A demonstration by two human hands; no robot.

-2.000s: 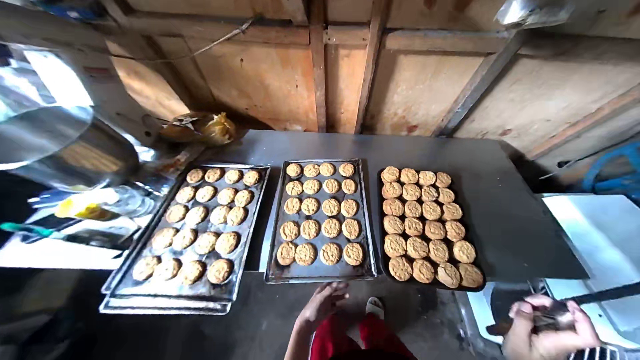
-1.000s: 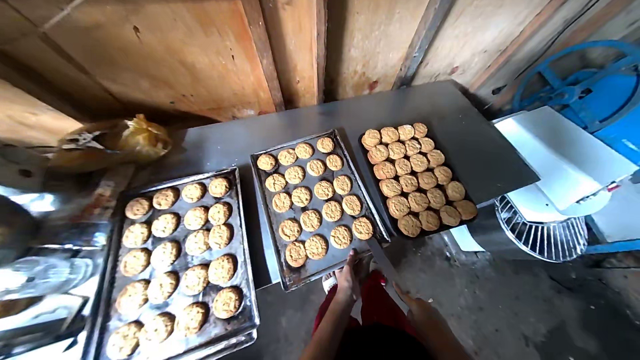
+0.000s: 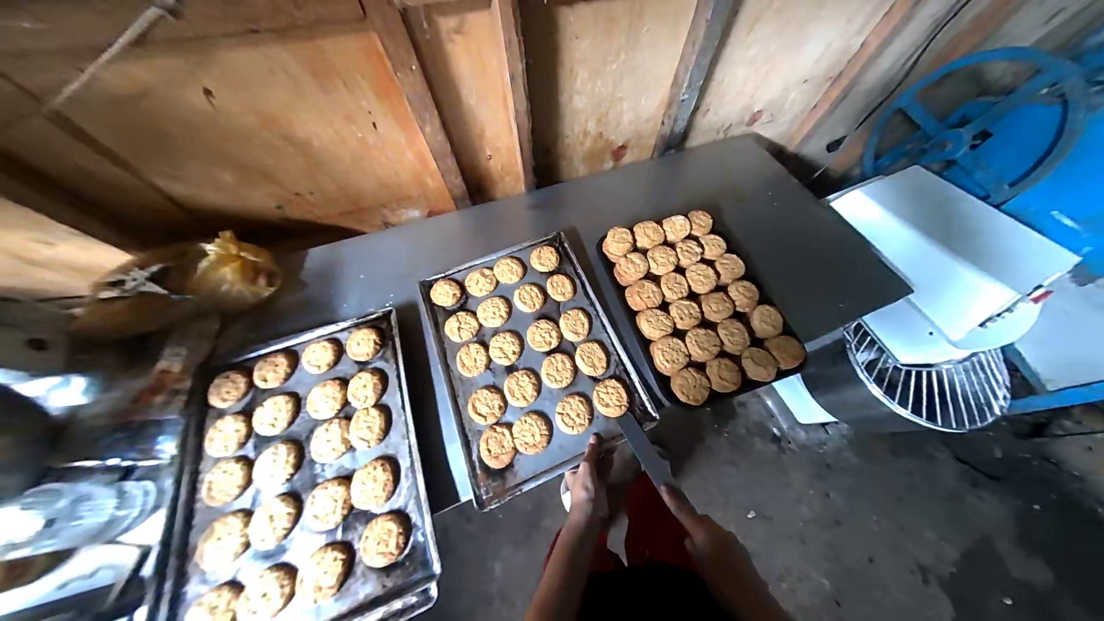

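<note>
Rows of round baked cookies lie on the middle metal baking tray [image 3: 536, 453]. My right hand [image 3: 711, 548] grips a flat metal spatula [image 3: 647, 453], its blade tip at the edge of the cookie [image 3: 611, 398] in the tray's near right corner. At the tray's near rim is my left hand [image 3: 588, 492], a finger on or beside the rim; its grip is partly hidden. A dark tray [image 3: 660, 384] packed closely with cookies [image 3: 701, 345] sits to the right. On the left, another metal tray [image 3: 410, 483] bears spaced cookies [image 3: 329, 503], stacked over a further tray.
All three trays rest on a grey metal table [image 3: 776, 207] against a wooden wall [image 3: 595, 95]. A yellowish plastic bag [image 3: 235, 272] lies at the back left. To the right stand a mixer with a white cover [image 3: 949, 246] and wire guard [image 3: 927, 375], and a blue wheel [image 3: 975, 129].
My right hand has come from the far right to the middle tray with the spatula. My left hand has moved to that tray's near rim. The view has swung right.
</note>
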